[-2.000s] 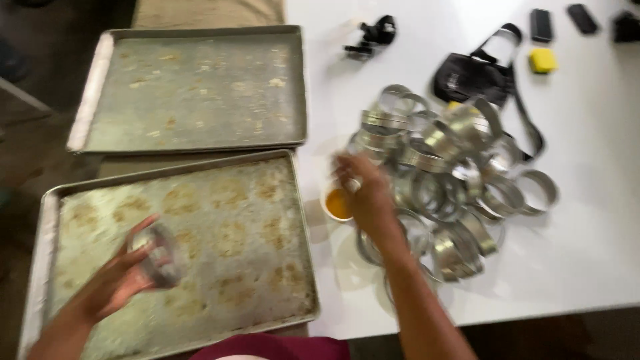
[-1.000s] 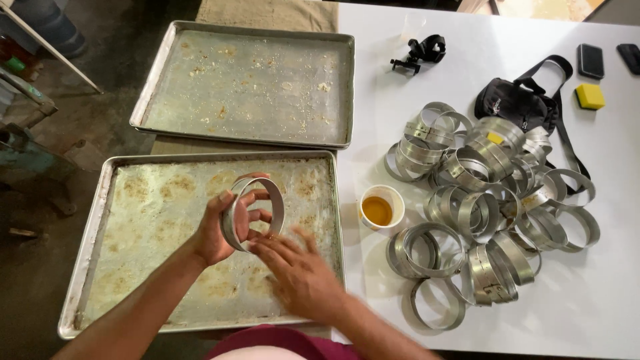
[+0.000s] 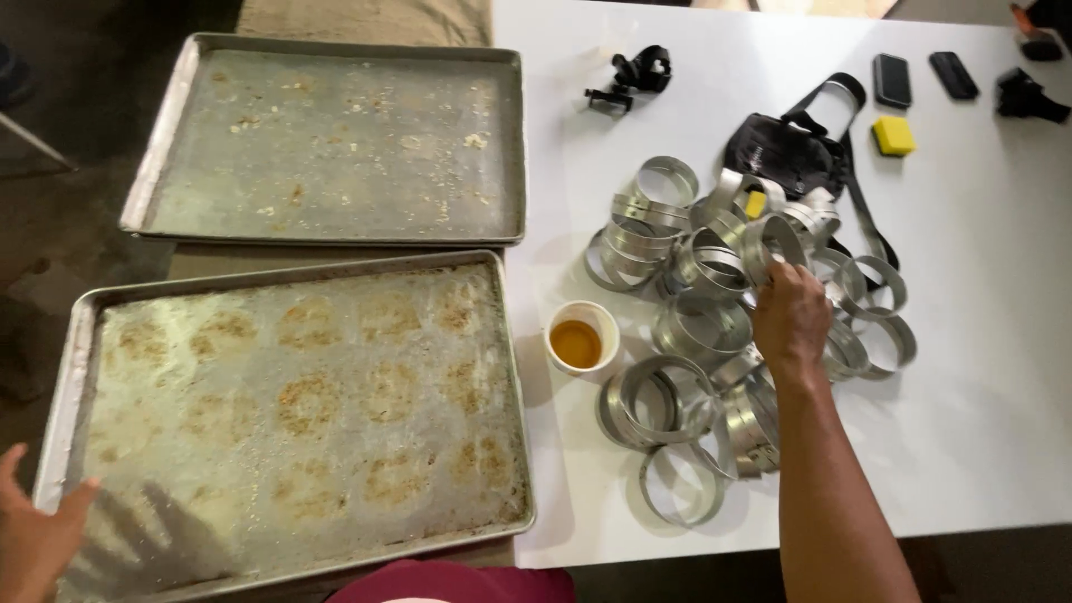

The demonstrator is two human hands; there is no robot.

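Note:
My right hand (image 3: 791,318) is at the pile of metal rings, its fingers on an upright metal ring (image 3: 758,251). More metal rings (image 3: 662,402) lie heaped around it on the white table. At the left edge, my left hand (image 3: 42,511) has its fingers apart and holds nothing, over the near left corner of a stained metal baking tray (image 3: 343,444). Round brown marks cover that tray's bottom, which holds no rings. A white cup (image 3: 615,339) of amber liquid stands between this tray and the rings.
A second baking tray (image 3: 335,151) with crumbs lies beyond the near one. Behind the rings are a black pouch with a strap (image 3: 783,155), a yellow sponge (image 3: 894,136), a black strapped mount (image 3: 641,71) and dark flat objects (image 3: 892,81).
A second ago my left hand held a ring over the near tray, with my right hand beside it. My left hand is now empty at the left; my right hand has moved to the pile.

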